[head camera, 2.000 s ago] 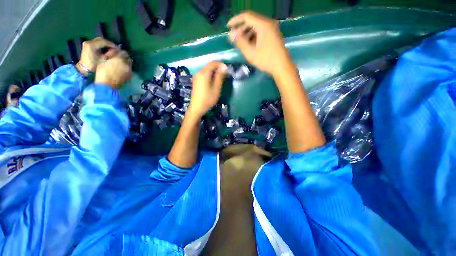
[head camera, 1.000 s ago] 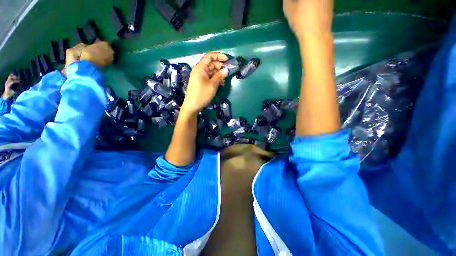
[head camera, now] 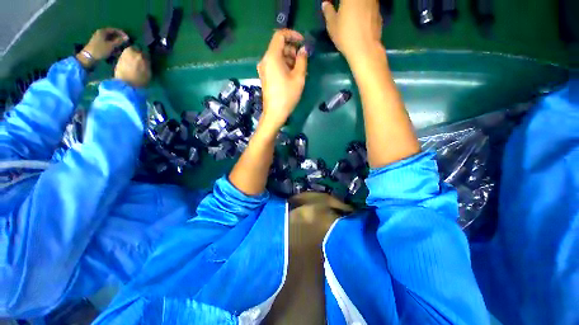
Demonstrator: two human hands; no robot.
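Observation:
My left hand (head camera: 283, 76) is raised over the ledge near the belt, its fingertips closed on a small black part (head camera: 306, 46). My right hand (head camera: 357, 25) reaches over the belt at the top edge, fingers pointing left. A dark shape lies by its fingertips; whether the hand grips it is unclear. A loose small black part (head camera: 336, 100) lies alone on the ledge between my forearms. Heaps of small black parts (head camera: 230, 117) lie left of my left forearm and between my forearms near my body.
Long black housings (head camera: 285, 13) lie spaced on the green conveyor belt (head camera: 247, 44). A glossy green ledge (head camera: 438, 95) runs before me. A clear plastic bag (head camera: 466, 171) of dark parts is at right. A neighbour's hands (head camera: 132, 66) work at left; a blue sleeve (head camera: 546, 190) is at right.
My left hand has moved up towards the belt with the small part. My right hand has moved left, closer to it. The belt's housings have shifted; another small part on the ledge appears lower right.

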